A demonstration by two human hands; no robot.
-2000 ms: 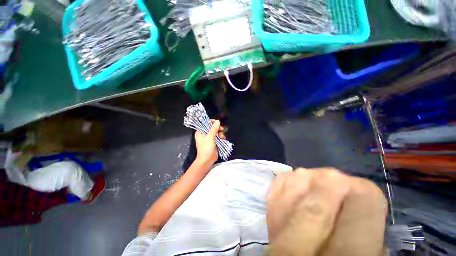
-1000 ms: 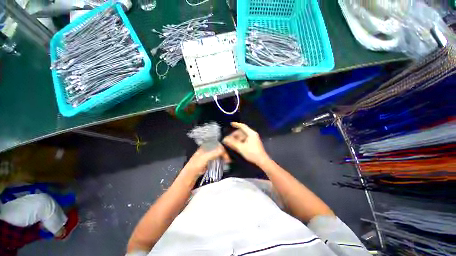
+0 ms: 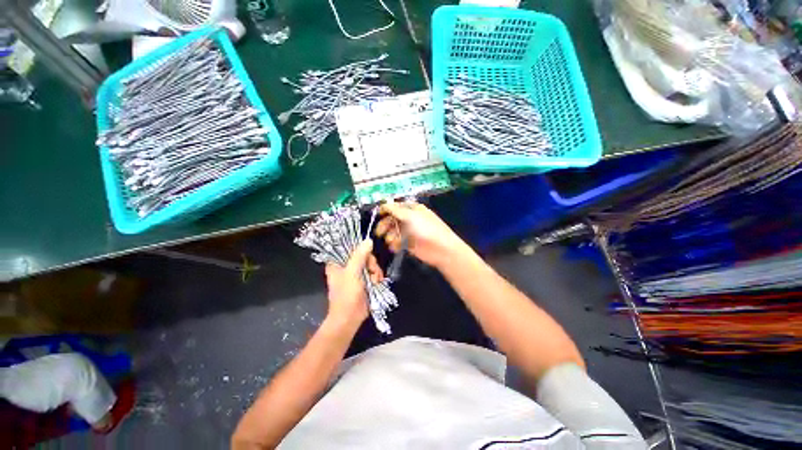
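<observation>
My left hand (image 3: 350, 279) is closed round a bundle of short grey-white cables (image 3: 332, 233), plugs fanned out at the top and ends hanging below. My right hand (image 3: 420, 234) is beside it, just below the green front strip of the white cable tester (image 3: 387, 141). Its fingers pinch a short cable (image 3: 399, 261), whose lower part hangs blurred below the hand. A white cable end (image 3: 372, 221) stands up between the hands. Whether any plug is in the tester is hidden by the right hand.
A heaped turquoise basket (image 3: 195, 186) stands left, a partly filled one (image 3: 528, 161) right of the tester. A loose cable pile (image 3: 339, 95) lies behind the tester. A rack of long coloured cables (image 3: 721, 308) is at right. A person's white-clothed leg (image 3: 57, 387) shows lower left.
My right hand has moved from close to the camera to the tester's front edge. My left hand has moved slightly, still holding the bundle. The white loop below the tester no longer shows.
</observation>
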